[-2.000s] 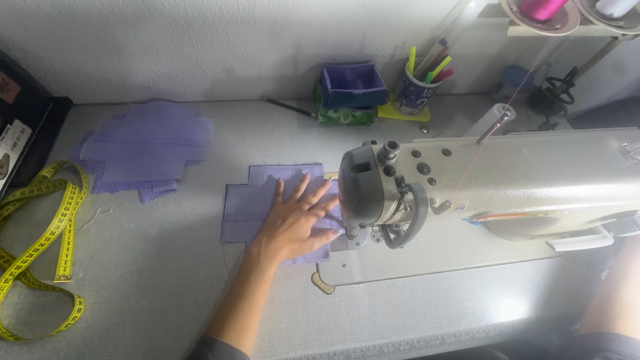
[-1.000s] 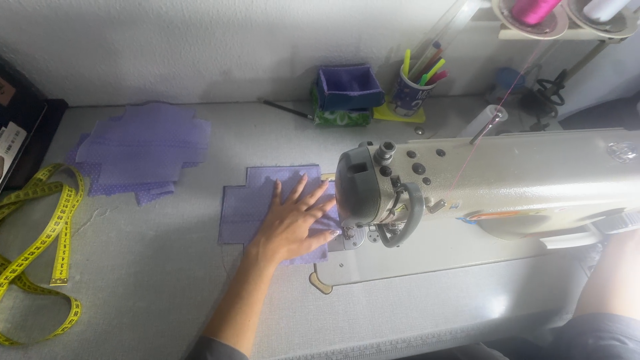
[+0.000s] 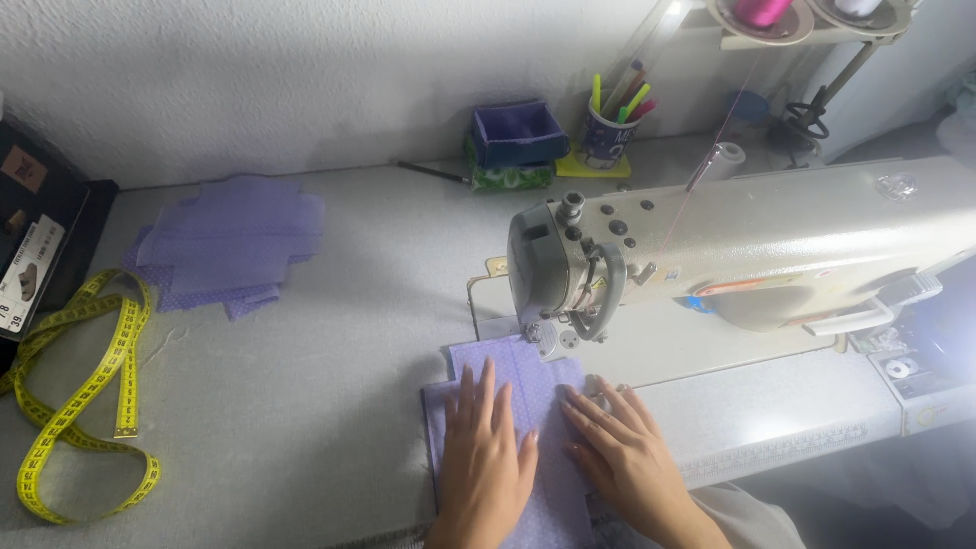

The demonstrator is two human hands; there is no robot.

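Note:
A purple dotted fabric piece [image 3: 526, 381] with notched corners lies in front of the sewing machine [image 3: 732, 229], its far edge close to the needle and presser foot [image 3: 534, 332]. My left hand [image 3: 488, 457] rests flat on the left part of the cloth, fingers slightly spread and pointing at the machine. On the right edge of the same piece lies my right hand [image 3: 629, 450], palm down, its fingers angled to the upper left. Neither hand grips anything. More purple fabric pieces [image 3: 229, 236] are stacked at the left of the table.
A yellow tape measure [image 3: 84, 381] curls at the left, near a dark box [image 3: 38, 221] with a label. Behind the machine head stand small fabric-lined boxes [image 3: 518, 137] and a cup of pens [image 3: 606, 137]. Thread spools [image 3: 762, 11] sit on a stand at the upper right.
The fabric has moved from the left side of the needle area to the near side, toward me. My left hand has moved nearer with it, and my right hand has come onto the cloth.

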